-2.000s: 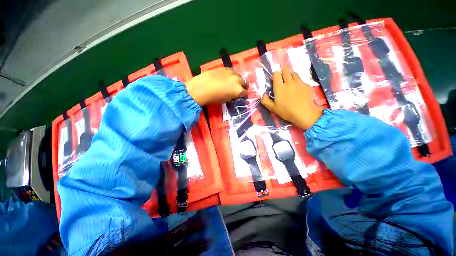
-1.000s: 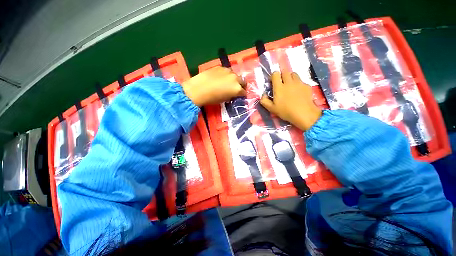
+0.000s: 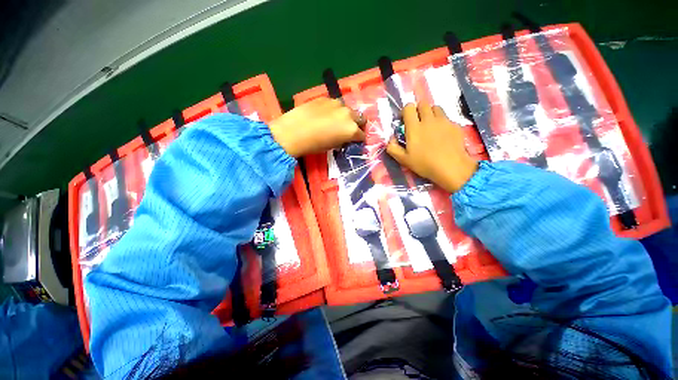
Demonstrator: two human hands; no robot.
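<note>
My left hand (image 3: 320, 128) is curled, its fingertips at the clear plastic film (image 3: 372, 152), which is pulled into creases between my hands. My right hand (image 3: 435, 147) lies over the film and a watch in the right red-orange tray (image 3: 647, 182); its thumb and index finger are at the watch, where a small green light shows. Below my hands are two watches with pale round-cornered faces (image 3: 422, 223) (image 3: 366, 221), their straps hanging towards the tray's near edge. Other black watches (image 3: 524, 93) lie under film at the right.
A second red-orange tray (image 3: 316, 256) lies at the left, partly under my left sleeve; a watch with a lit green screen (image 3: 265, 236) is in it. A silver-topped device (image 3: 20, 239) stands at the far left. The green bench (image 3: 312, 37) and a grey rail (image 3: 160, 37) are behind.
The left tray appears shifted slightly left in view. A green light now shows at the watch beside my right thumb and index finger. My hands have barely moved.
</note>
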